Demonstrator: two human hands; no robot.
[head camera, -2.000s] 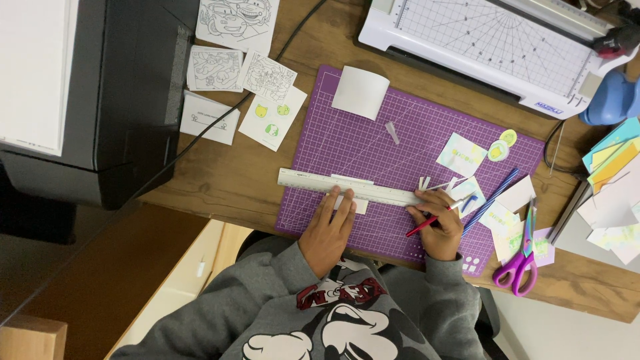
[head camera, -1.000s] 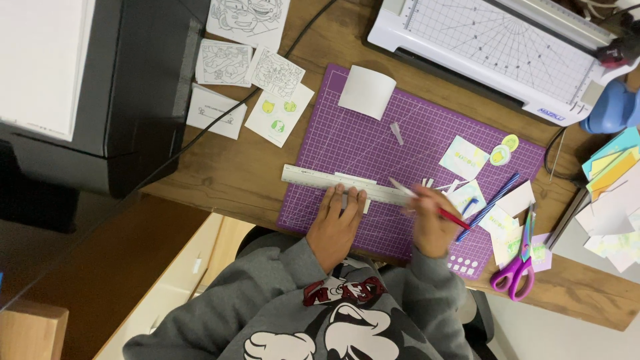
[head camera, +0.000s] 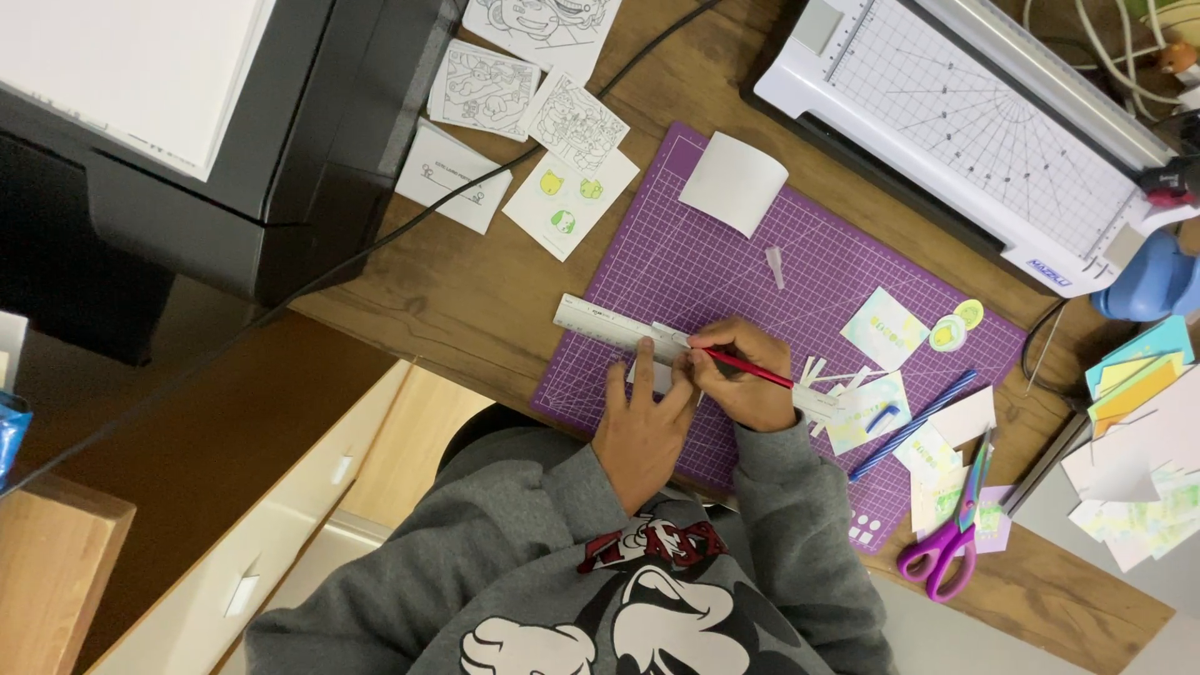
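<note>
My left hand presses its spread fingertips on a clear ruler, which lies across a purple cutting mat. A small piece of white paper lies under the ruler and partly under those fingers. My right hand holds a slim red pen-like tool, its tip at the ruler's upper edge close to my left fingertips. Thin paper strips, printed cards, round stickers and a blue striped stick lie right of my right hand.
Purple-handled scissors lie at the mat's lower right. A white paper trimmer stands at the upper right, a black printer at the left. A black cable crosses the drawn cards. Paper scraps are piled at far right.
My right hand has moved left along the ruler toward my left hand. The red tool, held near the ruler's right part before, now has its tip beside my left fingers.
</note>
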